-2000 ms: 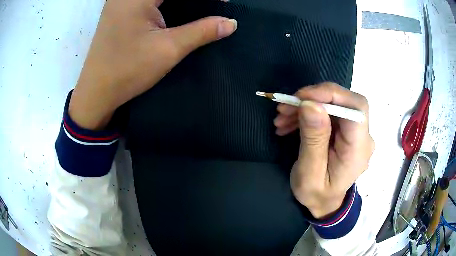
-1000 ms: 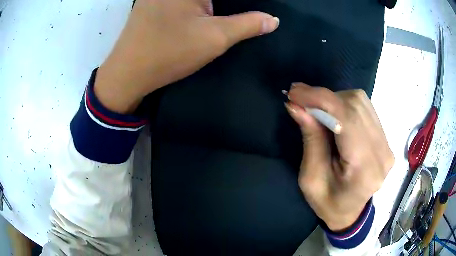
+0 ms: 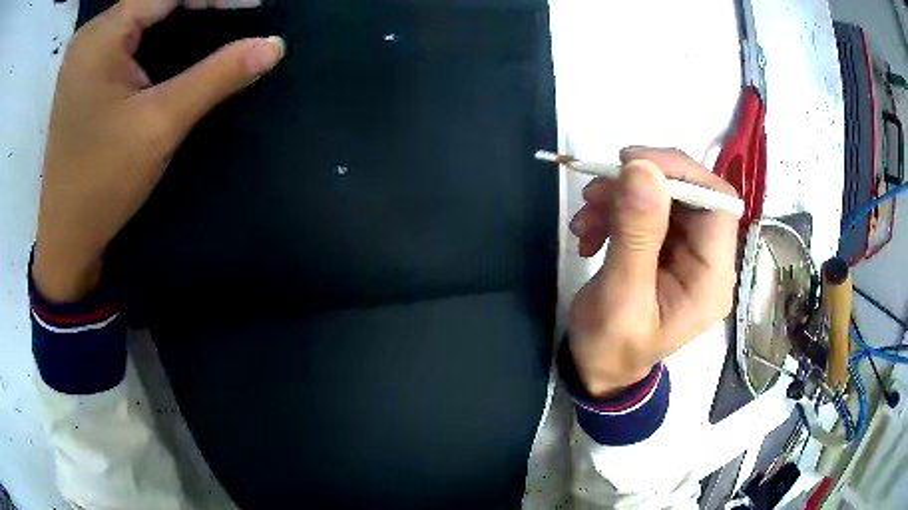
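Observation:
Black cut fabric panels lie stacked in front of me, with a fold or layer edge running across the lower part. Two small white chalk marks show on them, one near the top and one lower. My left hand lies on the cloth at the upper left, thumb spread, its other fingertips partly cut off by the top edge. My right hand holds a white chalk pencil at the cloth's right edge, its tip pointing left over that edge.
Red-handled shears lie at the right on the white table. A steam iron with a wooden handle rests below them on a dark pad. Blue hoses and a black-and-red case are at the far right.
The view has shifted right. My right hand has moved from the middle of the cloth to its right edge. A second white mark now shows where the pencil was.

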